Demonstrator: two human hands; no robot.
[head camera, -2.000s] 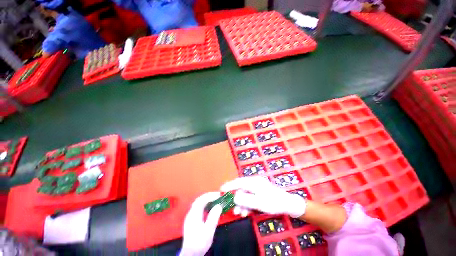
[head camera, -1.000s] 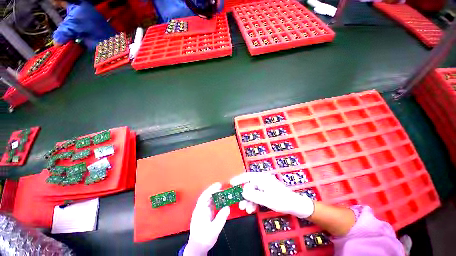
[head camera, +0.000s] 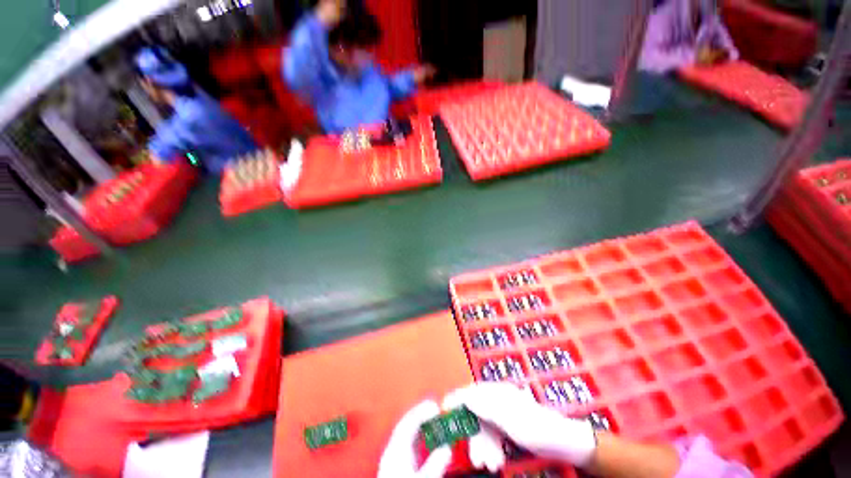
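My left hand (head camera: 416, 443), in a white glove, and my right hand (head camera: 527, 422), also white-gloved, hold one green circuit board (head camera: 451, 427) between them, plain green side up. They are over the near right corner of the flat red tray (head camera: 373, 373). A second green board (head camera: 326, 432) lies alone on that flat tray. The compartment tray (head camera: 644, 345) stands at the right, with dark component-side-up boards (head camera: 537, 329) in its left columns. My right hand and forearm cover its near left part. The picture is blurred.
Heaped green boards (head camera: 177, 350) lie on stacked red trays (head camera: 257, 387) at left, with a white paper (head camera: 168, 457) below. Across the green bench (head camera: 373, 247) are more red trays (head camera: 523, 131) and people in blue (head camera: 350, 89) and pink. A metal post (head camera: 793, 121) stands at right.
The view has tilted up, so the bench and trays sit lower and the people across show more. Both hands still hold the green board.
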